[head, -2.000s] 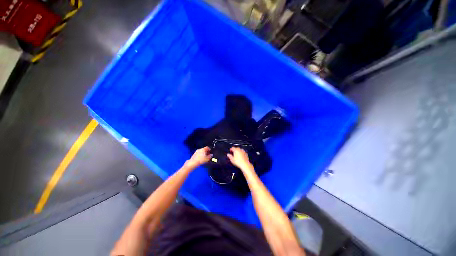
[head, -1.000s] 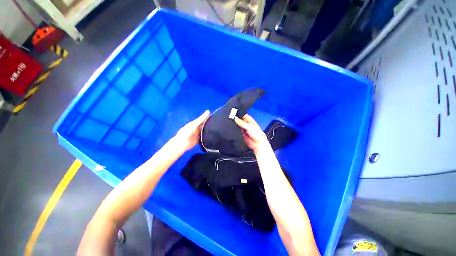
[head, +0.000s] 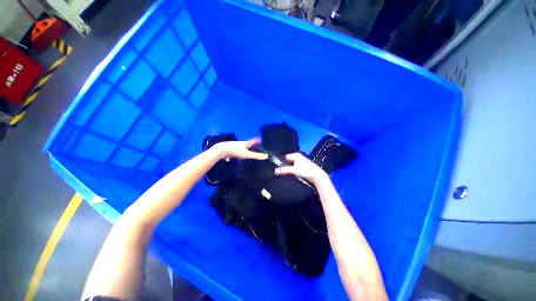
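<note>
Black sewn pieces (head: 300,235) lie in a loose pile on the floor of a large blue plastic bin (head: 385,153). Thin pale lines run along some edges. My left hand (head: 241,150) is at the upper left of a black piece (head: 288,189), fingers partly spread; its hold is unclear. My right hand (head: 302,167) has its fingers on the upper right of that piece and grips it. A small pale label (head: 266,193) shows below the hands. One piece (head: 218,170) lies at the pile's left, another (head: 336,155) at its right.
The bin's gridded wall (head: 150,88) rises at the left. A grey cabinet (head: 499,147) stands to the right of the bin. A yellow floor line (head: 54,247) runs at the lower left. A red box (head: 17,70) and a yellow-black stripe are at the upper left.
The curved piece held up between my hands is no longer raised. A piece now lies at the pile's left. My hands are lower, close together over the pile.
</note>
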